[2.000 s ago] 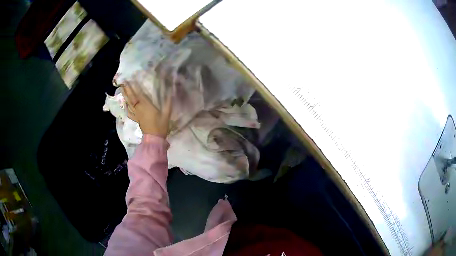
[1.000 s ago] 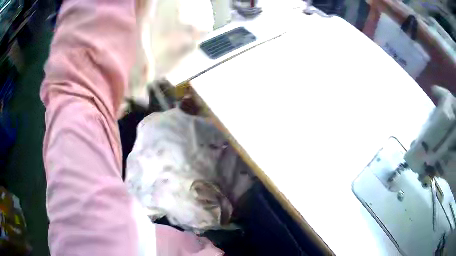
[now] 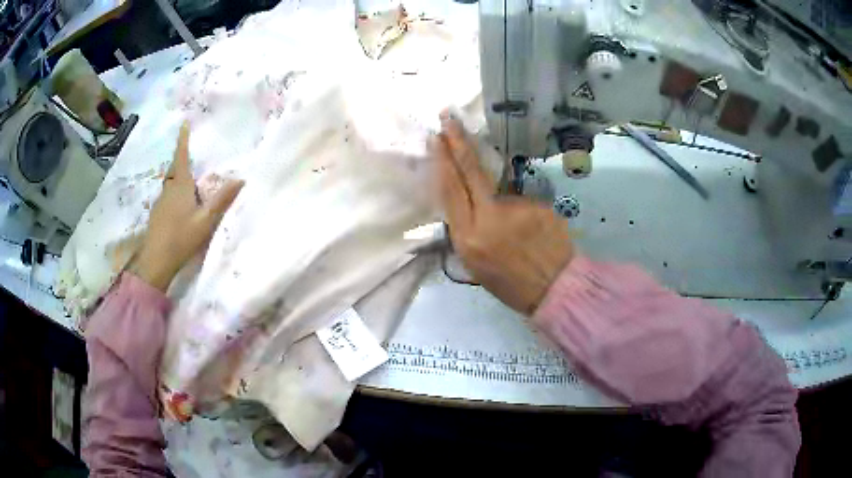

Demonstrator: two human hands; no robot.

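The cream-white floral garment (image 3: 280, 159) lies spread over the machine table and hangs over its front edge. A white care label (image 3: 352, 344) with printed lines lies on it near the front edge. My left hand (image 3: 182, 219) rests on the garment at the left, fingers apart. My right hand (image 3: 495, 219) is blurred, at the garment's right side close to the sewing head (image 3: 598, 89); whether its fingers pinch cloth cannot be told. A small white piece (image 3: 425, 235) shows beside the right hand. The needle area is partly hidden.
A slim grey metal bar (image 3: 668, 161) lies on the machine bed behind the arm. A printed ruler scale (image 3: 486, 364) runs along the front edge. A second machine (image 3: 42, 145) with a handwheel and a thread cone (image 3: 84, 89) stand at the left.
The view has turned to the sewing machine. The floral garment, earlier heaped below the table edge, now lies spread on the table. Both hands are now over it.
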